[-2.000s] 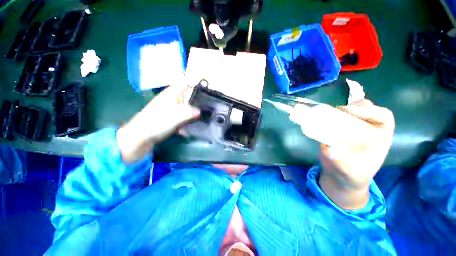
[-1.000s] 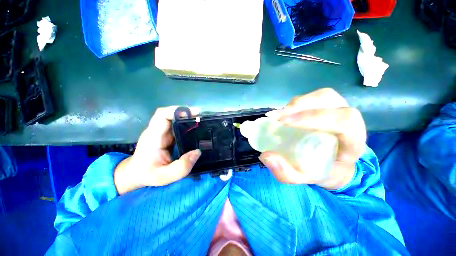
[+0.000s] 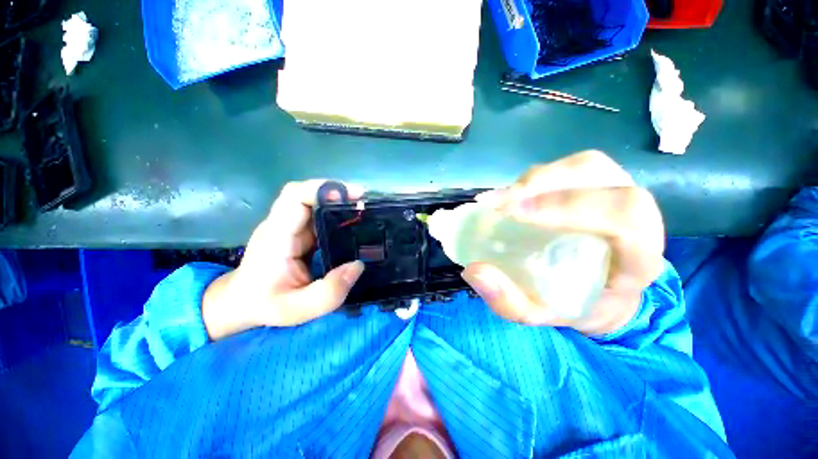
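Note:
The black housing (image 3: 386, 242) is held open side up over the bench's front edge, its loop at the upper left corner and a thin red wire inside. My left hand (image 3: 278, 269) grips its left end, thumb on the inside. My right hand (image 3: 583, 233) is shut on the translucent pale squeeze bottle (image 3: 529, 255), whose tip points left into the housing near the small round spot. The exact contact of the tip is too small to tell. My right hand and the bottle hide the housing's right end.
The cream press fixture (image 3: 377, 67) stands behind. A left blue bin (image 3: 161, 45) holds white parts; a right blue bin (image 3: 525, 40) holds black ones, beside a red bin (image 3: 704, 12). Tweezers (image 3: 561, 95), crumpled tissues (image 3: 673, 108) and waiting housings (image 3: 56, 148) lie on the mat.
The housing came down from in front of the fixture to the bench's front edge and turned. The bottle moved left, its tip now inside the housing. The view tilted down. Little changed in the last second.

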